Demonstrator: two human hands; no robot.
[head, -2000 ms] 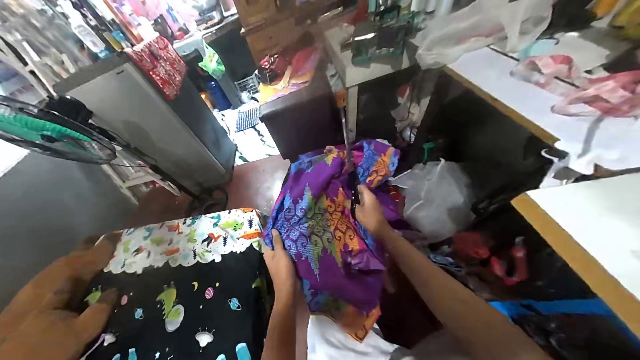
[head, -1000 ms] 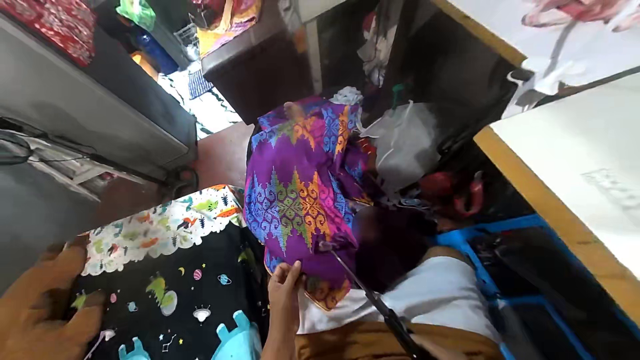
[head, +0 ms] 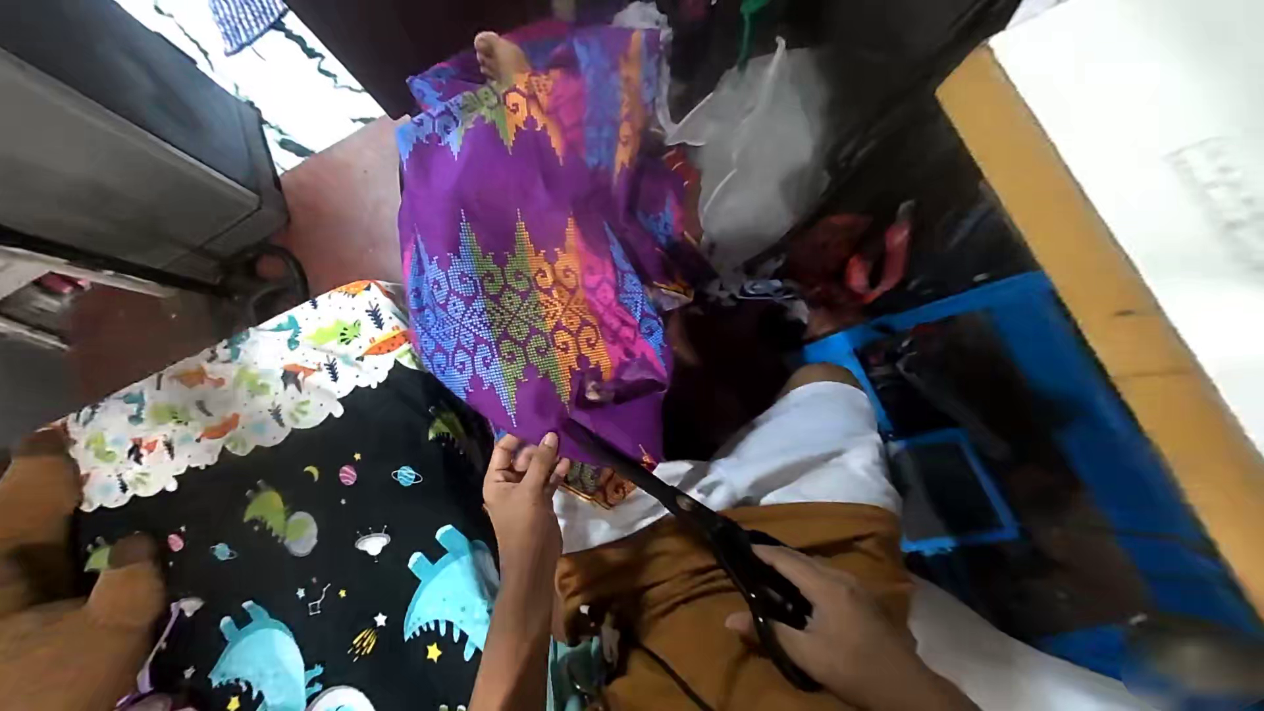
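Note:
A purple fabric (head: 494,188) with a multicoloured geometric pattern is spread over my lap and legs. My left hand (head: 525,479) pinches its lower edge between thumb and fingers. In my right hand (head: 839,612) is a pair of black-handled scissors (head: 726,533), pointing up and left. Their tips meet the fabric just right of my left fingers; whether the blades are open there is hard to tell.
Black fabric with dinosaur print (head: 346,504) and a white printed border lies at left, beside a brown plush-like shape (head: 79,573). A blue crate (head: 948,316) and a wood-edged white table (head: 1116,267) stand right. A translucent plastic bag (head: 760,148) lies beyond.
The scissors, pointing up near the far part of the purple fabric two seconds ago, are now at its near edge. My left hand has moved to that near edge. The view has tilted down.

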